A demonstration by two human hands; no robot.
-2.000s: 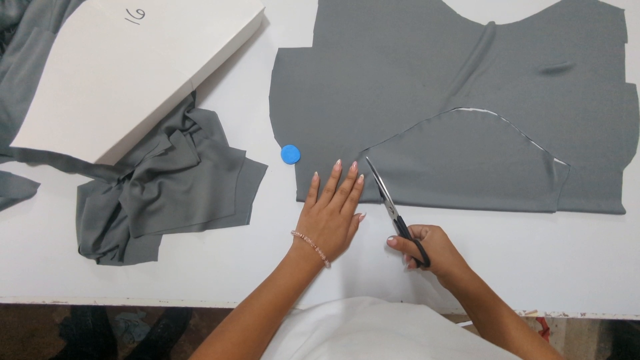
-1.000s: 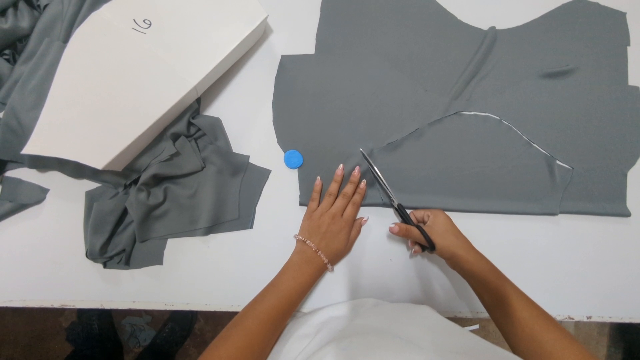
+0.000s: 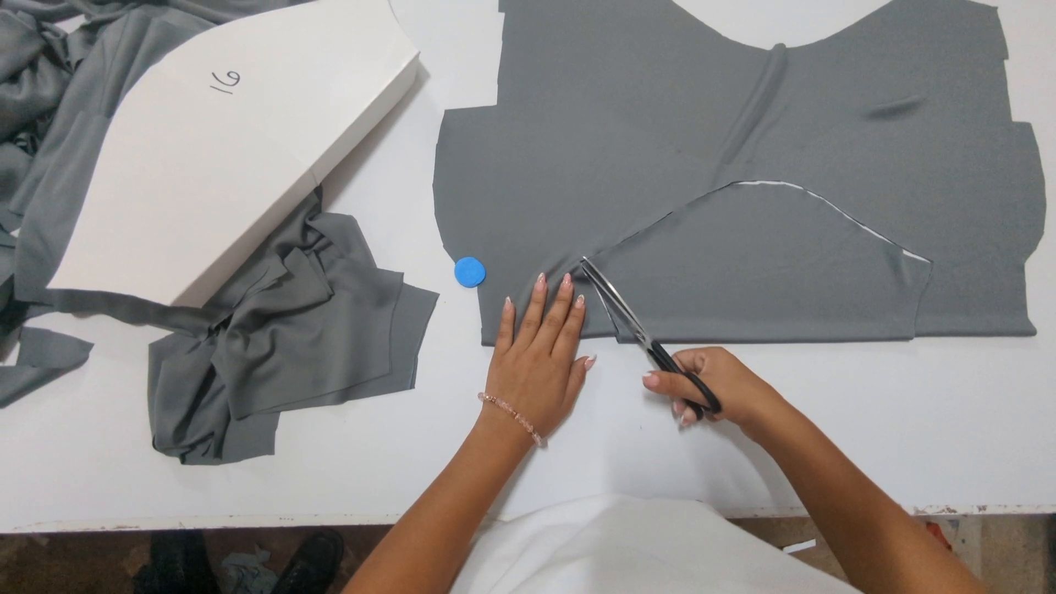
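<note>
Grey fabric (image 3: 825,280) lies flat on the white table, with a curved cut running through its lower part. My right hand (image 3: 709,384) holds scissors with black handles (image 3: 615,293) by their finger loops. Their blade tips rest at the left end of the curve, where a narrow slit runs down to the fabric's lower edge. Just left of the blades, my left hand (image 3: 536,351) presses flat on the fabric's lower edge, fingers apart, holding nothing. A blue disc (image 3: 469,272) sits at the fabric's left edge.
A thick white block (image 3: 223,157) with a handwritten mark stands at the upper left, partly on crumpled grey fabric (image 3: 330,330). More grey fabric (image 3: 37,99) is heaped in the left corner. The table's front edge (image 3: 206,523) runs between the work and my body.
A slit now shows between the left end of the curve and the fabric's lower edge, beside the scissors. My left hand stays pressed on the fabric.
</note>
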